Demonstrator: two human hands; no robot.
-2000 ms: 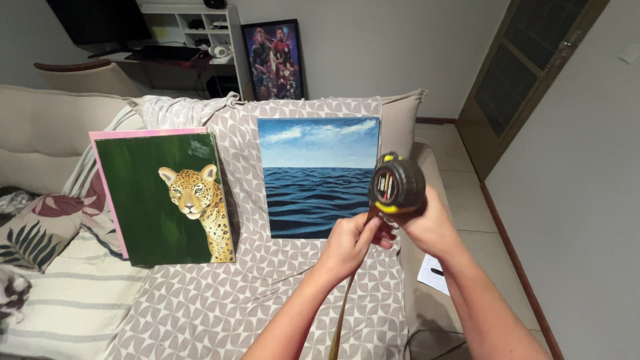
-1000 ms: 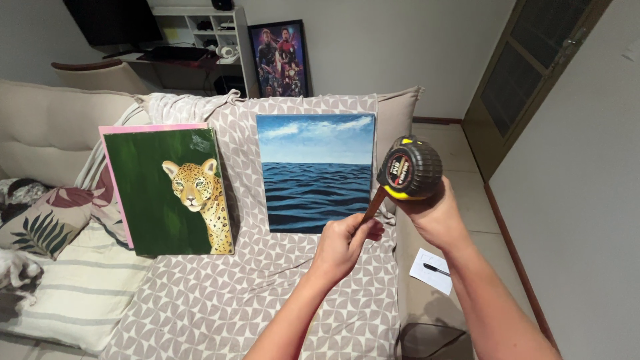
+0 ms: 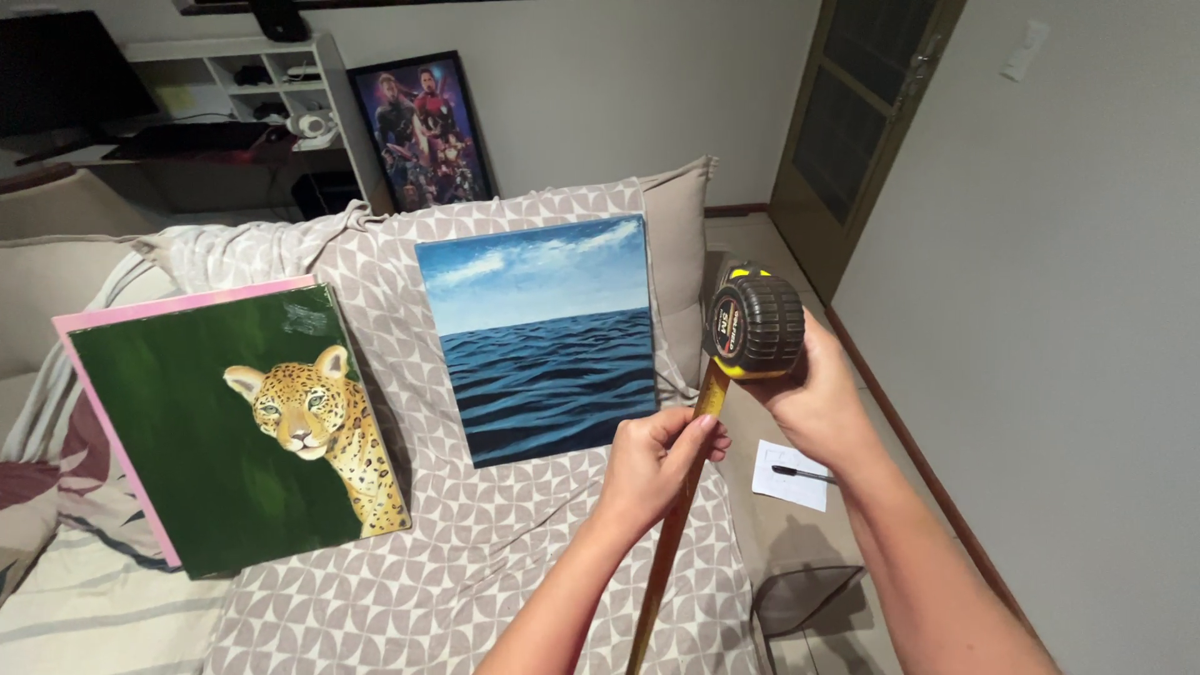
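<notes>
My right hand (image 3: 811, 394) holds a black and yellow tape measure (image 3: 755, 323) by its case, above the right side of the sofa. My left hand (image 3: 661, 464) pinches the tape's yellow blade (image 3: 667, 544) just below the case; the blade runs down past the lower edge of the view. Left of my hands, a seascape painting (image 3: 548, 347) leans against the sofa back. Farther left, a painting of a leopard or jaguar on dark green (image 3: 187, 422) leans in front of a pink-edged panel (image 3: 122, 436).
A patterned cover (image 3: 375, 609) lies over the sofa. On the sofa's right arm are a white paper (image 3: 787, 497) and a black pen (image 3: 797, 471). A framed poster (image 3: 427, 131) and a white shelf unit (image 3: 328, 103) stand behind. A door (image 3: 858, 112) is at the upper right.
The blade between case and left hand now shows its yellow face, where it looked brown a second ago. Both hands stay on the tape measure. The view has shifted.
</notes>
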